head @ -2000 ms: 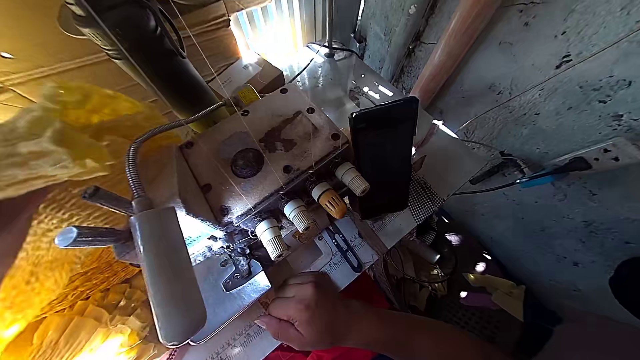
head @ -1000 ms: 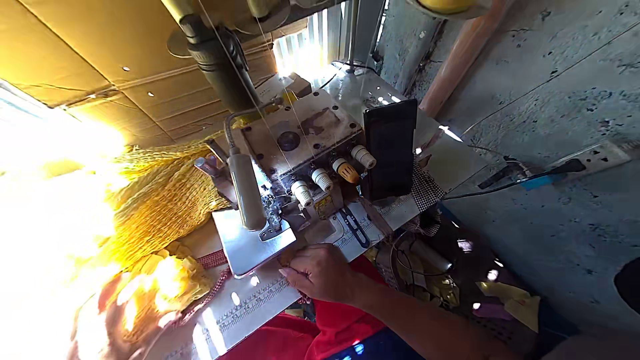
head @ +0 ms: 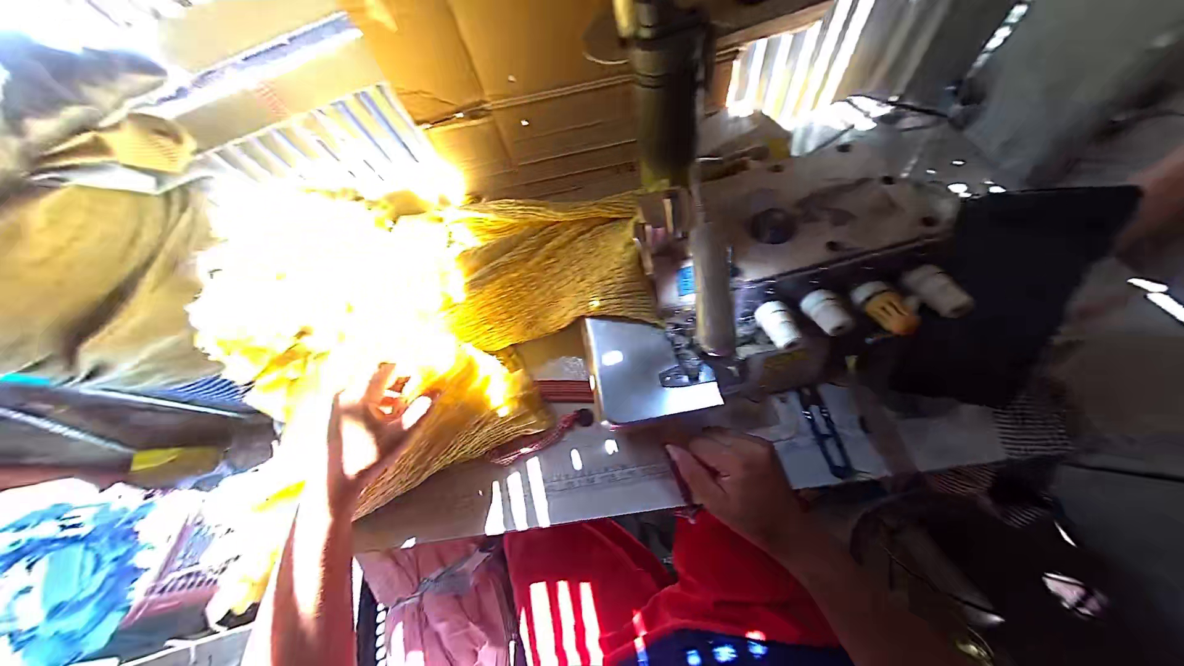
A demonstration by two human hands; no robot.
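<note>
My left hand (head: 375,425) is at the yellow gathered fabric (head: 546,277), its fingers partly spread; glare hides whether they grip it. The fabric lies left of and behind an overlock sewing machine (head: 832,213). My right hand (head: 735,476) rests with curled fingers at the table's front edge, just below the machine's metal plate (head: 638,370); whether it holds anything is hidden. White tension dials (head: 826,313) and an orange one (head: 888,308) line the machine's front. A dark red braided cord (head: 546,439) lies on the table between my hands.
A measuring scale is marked along the table (head: 592,518). Thread snips (head: 825,433) lie right of my right hand. A dark phone-like slab (head: 1027,287) stands beside the machine. Pink cloth (head: 439,601) hangs below the table edge. Blue material (head: 74,564) fills a container at lower left.
The view has swung left. My left hand, blurred in glare at lower left a second ago, now shows at the yellow fabric. My right hand remains near the table's front edge.
</note>
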